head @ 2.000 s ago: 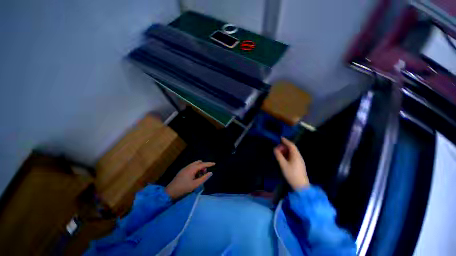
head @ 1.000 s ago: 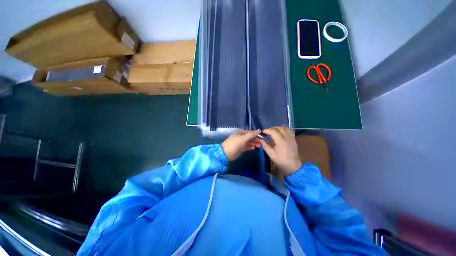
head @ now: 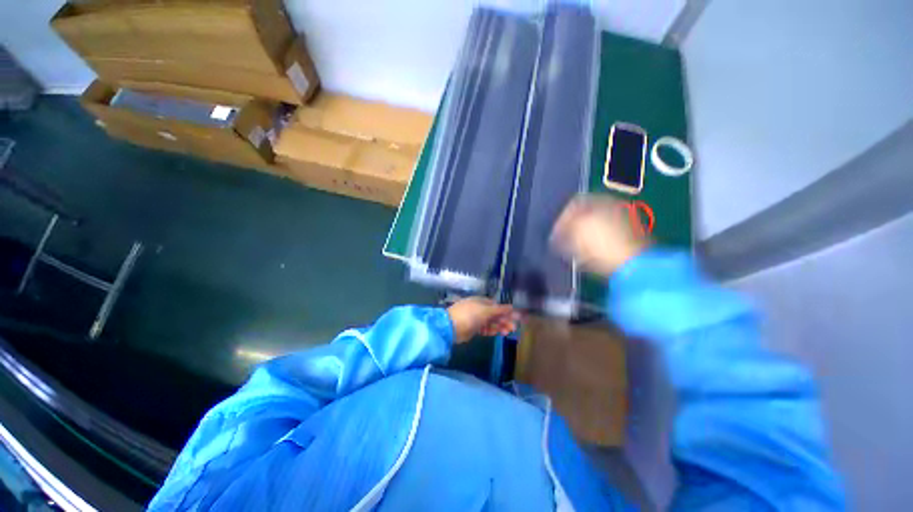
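Note:
Long grey-black strip stock [head: 481, 150] lies in two bundles side by side on a green-topped side table [head: 656, 85]. My left hand [head: 483, 319] is at the near end of the bundles, fingers curled; a dark strip end shows near its fingertips, and I cannot tell if it is gripped. My right hand [head: 597, 235] is blurred, raised over the right bundle; whether it holds anything cannot be seen. Scissors with orange-red handles [head: 644, 217] are partly hidden behind my right hand and sleeve. A smartphone [head: 626, 158] and a white tape roll [head: 672, 157] lie beyond them.
Brown cardboard boxes [head: 345, 150] stand by the wall at the left. A brown box or stool [head: 573, 375] is below the table's near end. Metal legs [head: 118, 290] stand on the left floor. A shiny conveyor rail [head: 45, 480] is at the lower left.
My right hand has left my left hand and moved up and right over the right bundle. My left hand stays near the bundle ends. The view has tilted and shifted slightly.

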